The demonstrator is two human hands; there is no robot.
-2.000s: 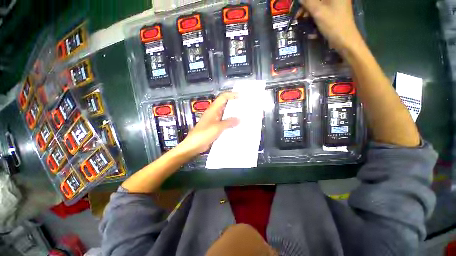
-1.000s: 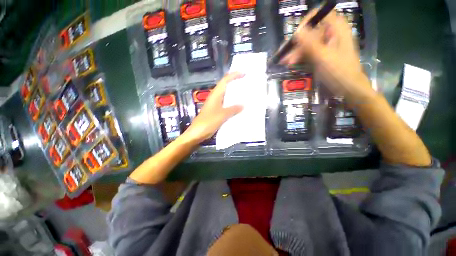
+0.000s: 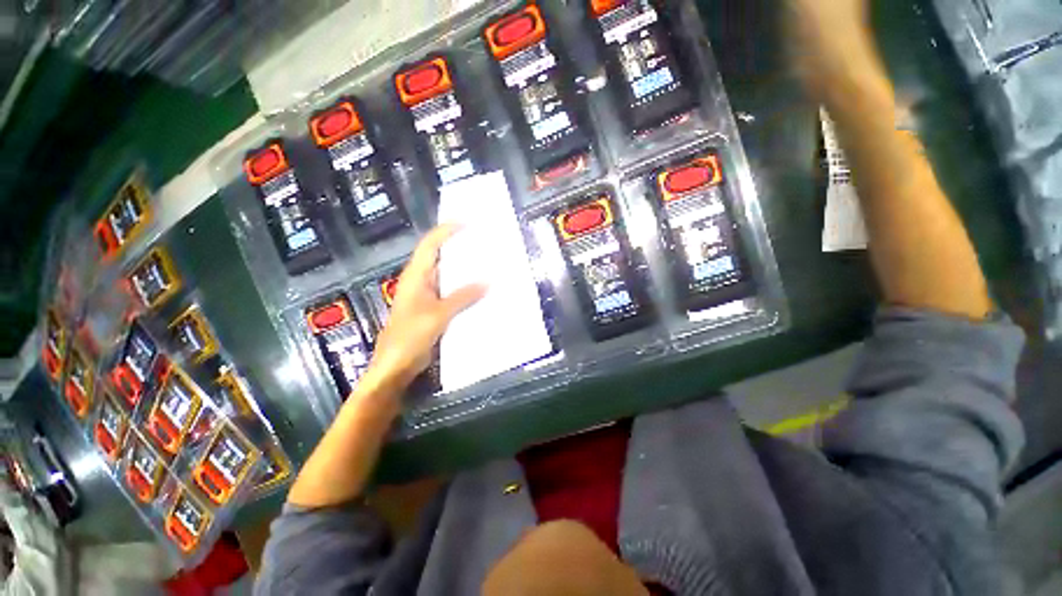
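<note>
My left hand holds a white label sheet over the front row of the clear blister tray. The sheet's upward side looks plain white and it hides part of the tray. Black units with red-orange ovals lie in the tray's two rows of pockets. My right hand is blurred and cut off by the top edge at the right, beyond the tray. Its fingers and anything in them cannot be made out.
Clear trays of orange-edged units lie askew at left. A white printed slip lies partly behind my right forearm. Greyish translucent trays are at far right. Blurred stacked trays stand at upper left.
My right hand has moved from over the tray to the upper right. The dark tweezers seen in it earlier are out of sight. The view has turned, so the tray looks tilted.
</note>
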